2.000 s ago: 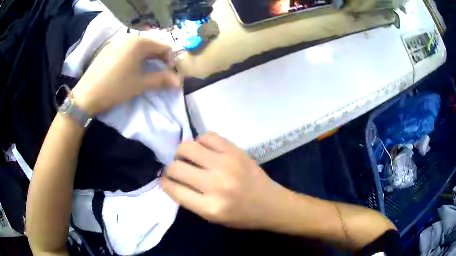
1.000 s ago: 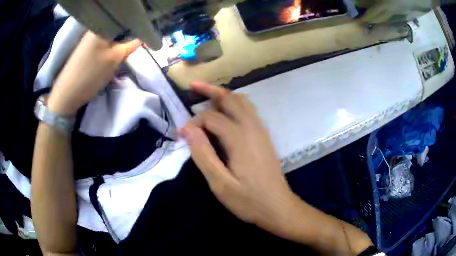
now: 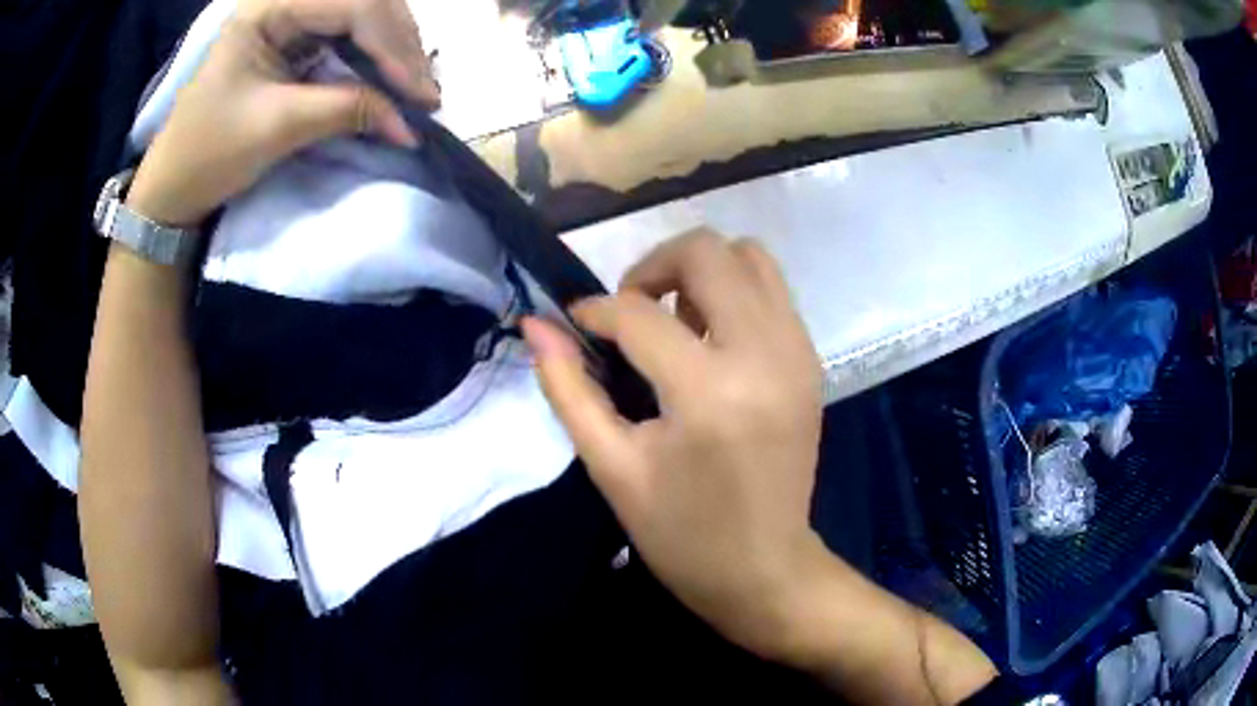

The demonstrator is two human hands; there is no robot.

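A black fabric band [image 3: 489, 193] runs diagonally from the upper left down to the right, along white fabric [image 3: 345, 221]. My left hand [image 3: 310, 104] pinches the band's upper end between thumb and fingers. My right hand [image 3: 703, 400] holds the band's lower end, thumb near the seam where black and white meet. More white fabric with a dark strip [image 3: 414, 476] hangs below, over the dark lap. A bright blue piece [image 3: 607, 62] is at the machine, just right of my left hand. Part of my right palm is hidden.
A smartphone [image 3: 882, 25] with a lit screen lies behind the beige bed. The white table [image 3: 965, 214] has a ruler-marked front edge. A dark blue basket [image 3: 1013, 579] with blue plastic [image 3: 1089, 359] and scraps stands at right. Dark fabric lies at left.
The black band now shows on top between my hands, where the white strip showed before. My left hand has risen slightly; my right hand has moved right and its fingers have closed in on the fabric.
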